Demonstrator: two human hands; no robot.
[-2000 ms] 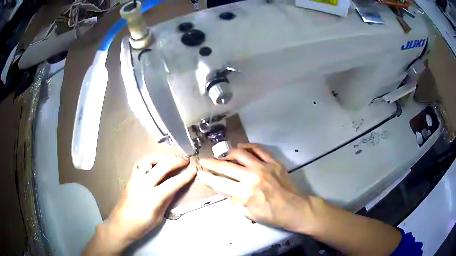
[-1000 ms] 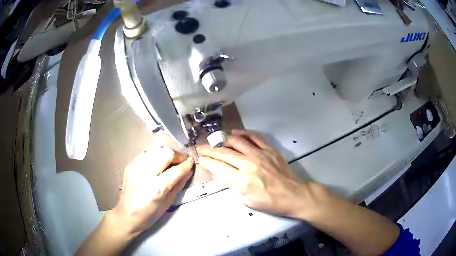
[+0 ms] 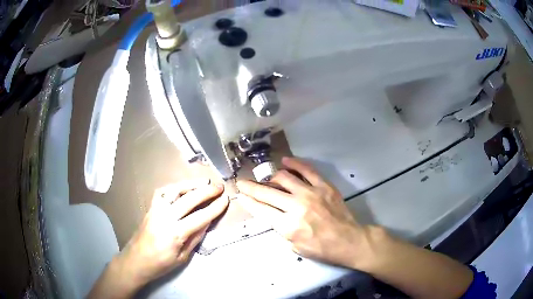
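Observation:
A brown garment panel [image 3: 99, 169] lies flat on the white bed, under the head of the white sewing machine [image 3: 327, 70]. My left hand [image 3: 175, 219] is at the left of the needle area, its thumb and fingertips together at the cloth edge. My right hand [image 3: 310, 216] lies on the cloth to the right, index finger stretched to the presser foot [image 3: 234, 170]. The fingertips of both hands nearly meet just below the foot. The needle and the exact stitch spot are too small and glaring to make out.
A glowing white lamp [image 3: 108, 128] stands left of the head. A tension dial [image 3: 265, 100] and a lower pale knob [image 3: 264, 170] stick out near my right hand. A dark accessory tray [image 3: 501, 150] is at the right. Tied bundles [image 3: 93, 14] lie behind.
The view has shifted slightly back and forth. Both hands stay at the foot; the cloth's lower edge by the curved cut sits a little differently. My left fingers have bunched slightly.

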